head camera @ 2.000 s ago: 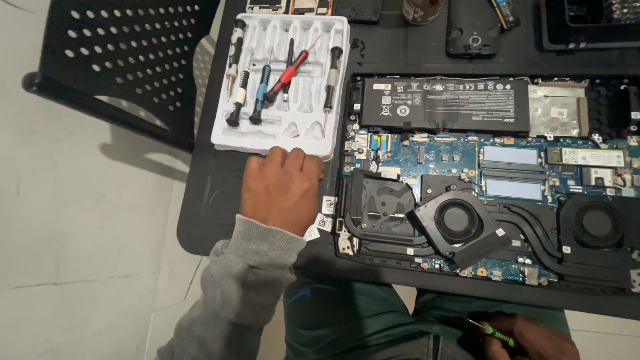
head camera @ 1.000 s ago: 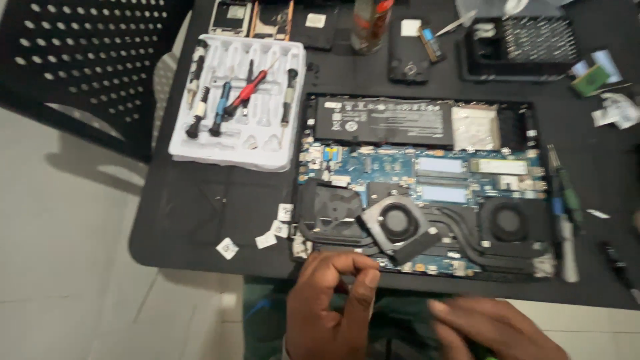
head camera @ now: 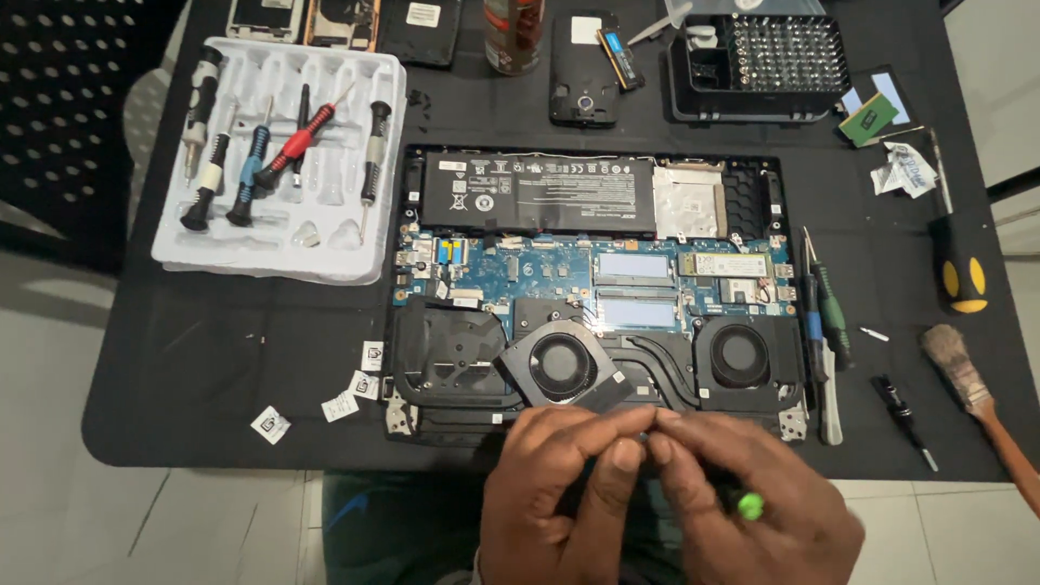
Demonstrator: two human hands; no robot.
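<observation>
Both hands meet at the laptop's front edge, fingertips together. My left hand pinches at something tiny that its fingers mostly hide; I cannot tell what it is. My right hand has thumb and index finger at the same spot and holds a screwdriver with a green end under its fingers. Just beyond them lies the opened laptop base. A loose cooling fan rests tilted over its heat pipes, the battery is at the back, and a second fan sits at the right.
A white plastic tray of screwdrivers stands at the left. Small white stickers lie near the front left. Rightward are a green screwdriver, a yellow-black screwdriver and a brush. A bit case and a phone are behind.
My left hand has moved from beside the white tray to the laptop's front edge. My right hand has come up from the lap, and the two hands now meet. The view has shifted.
</observation>
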